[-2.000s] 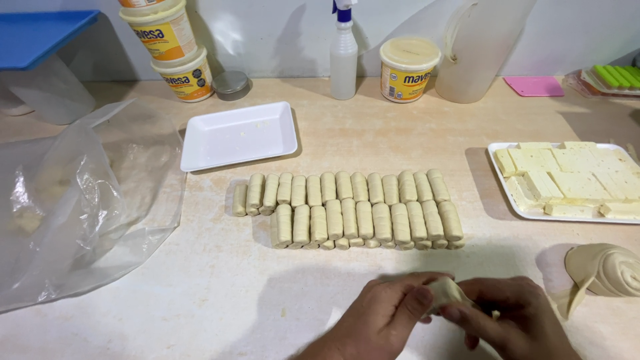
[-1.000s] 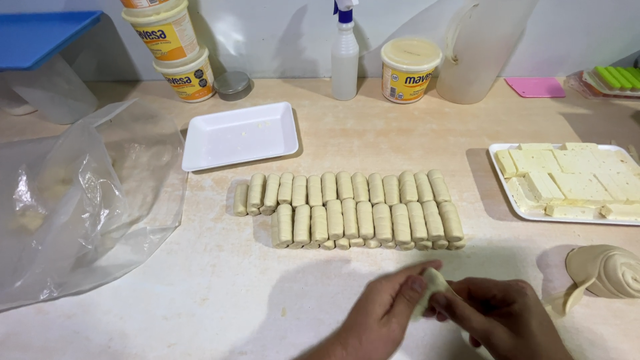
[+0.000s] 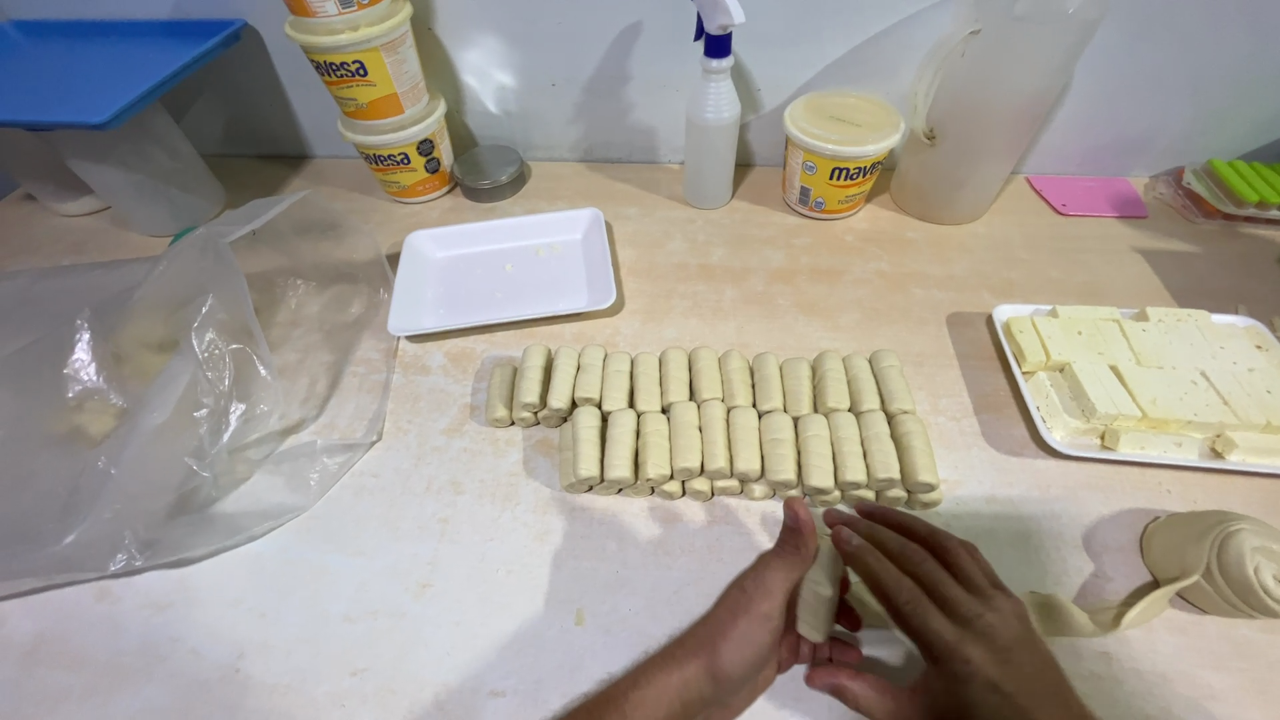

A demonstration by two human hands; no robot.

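Between my two hands, just below the near row of rolls, is a pale dough-wrapped piece [image 3: 820, 590]. My left hand [image 3: 765, 610] grips it, thumb along its side. The fingers of my right hand [image 3: 925, 590] lie against its upper right side. Stacked rows of small dough-wrapped rolls [image 3: 705, 440] lie beyond my hands. To the right sits a coiled strip of dough [image 3: 1215, 560], its loose end running toward my right hand. Above the coil, a white foam tray [image 3: 1030, 410] holds blocks of white cheese [image 3: 1175, 365].
A white foam tray [image 3: 500, 270] with a few crumbs lies behind the rolls. A clear plastic bag [image 3: 200, 400] covers the left side. Along the wall stand Mavesa tubs [image 3: 835, 165], a spray bottle [image 3: 712, 130], a round tin [image 3: 488, 172], a plastic jug [image 3: 960, 130] and a pink scraper [image 3: 1088, 196].
My hands have shifted the held piece, which now points away from me. The dough strip's loose end, earlier hanging beside the coil, now stretches left toward my right hand.
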